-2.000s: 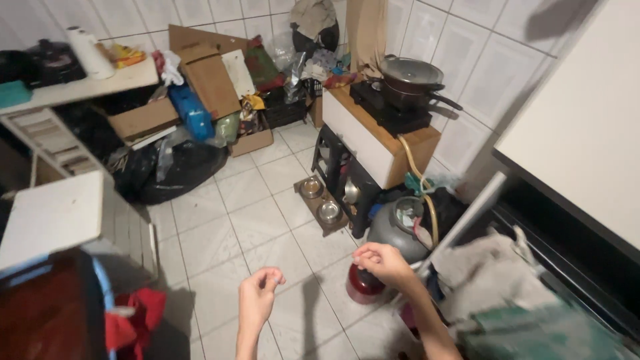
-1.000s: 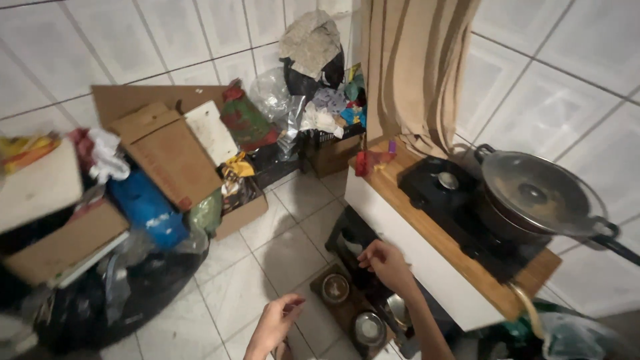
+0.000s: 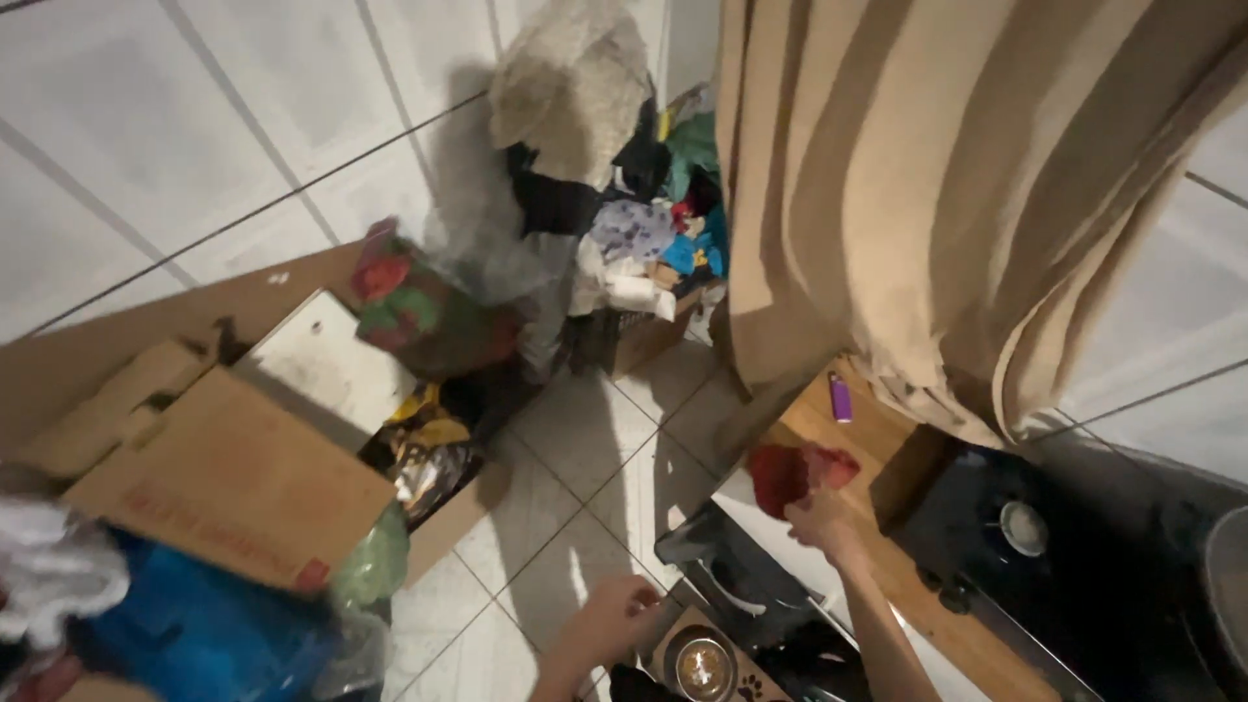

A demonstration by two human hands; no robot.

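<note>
My right hand [image 3: 824,522] reaches over the edge of a wooden counter top [image 3: 877,439], its fingers at a red cloth or plastic item [image 3: 780,478]; blur hides whether they grip it. Beyond that item lies a purple lighter [image 3: 839,398]. My left hand [image 3: 619,609] is over the tiled floor near a metal pet bowl [image 3: 700,665] in a stand with paw prints. Its fingers are curled, and nothing shows in them. A black gas stove [image 3: 985,526] stands on the counter to the right of my right hand.
A beige curtain [image 3: 877,195] hangs behind the counter. Cardboard boxes [image 3: 234,478], a white panel [image 3: 331,370] and a blue plastic bag [image 3: 195,624] are piled at the left. In the corner stands a container of cloths [image 3: 639,336]. A glass lid [image 3: 1228,565] shows at the right edge.
The view has moved closer to the counter and corner. My right hand has moved from above the pet bowls to the red item on the counter's edge. My left hand stays low.
</note>
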